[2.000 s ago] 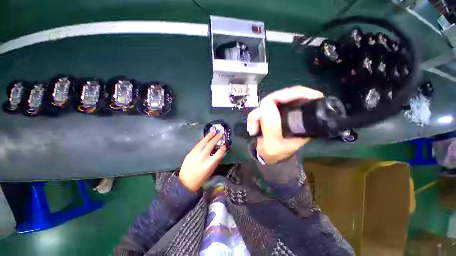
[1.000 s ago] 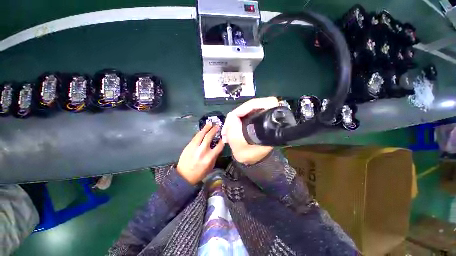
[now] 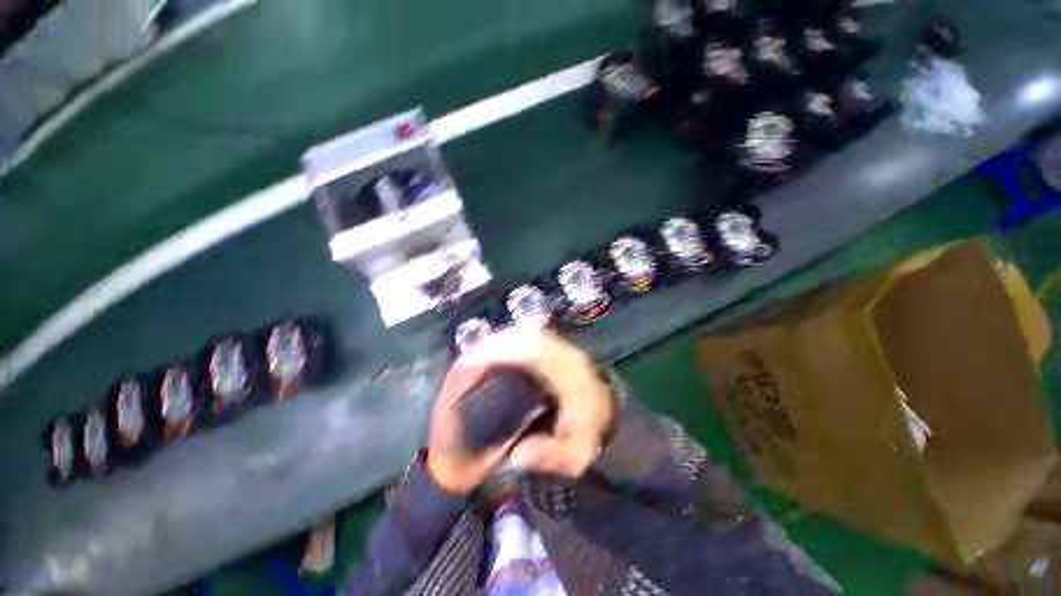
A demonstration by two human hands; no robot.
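My left hand [image 3: 457, 425] and my right hand [image 3: 578, 402] are together close to my body, at the bench's front edge. Their fingers curl around a dark rounded object [image 3: 500, 408] between them. It is blurred, and I cannot tell whether it is the screwdriver or a black unit. Fingertips and the object's underside are hidden. A row of round black units with pale circuit boards [image 3: 582, 289] runs right from just behind my hands. The pale grey screw feeder [image 3: 407, 250] stands behind them to the left.
Another row of black units [image 3: 177, 398] lies at the left. A heap of them [image 3: 768, 140] is at the back right, beside a whitish pile [image 3: 940, 96]. A large open carton [image 3: 791, 373] stands on the floor at right. A white rail [image 3: 151, 262] crosses the bench.
The view has turned and blurred. My hands have come together around the dark object. The thick cable loop no longer shows. More of the right-hand row of units is visible.
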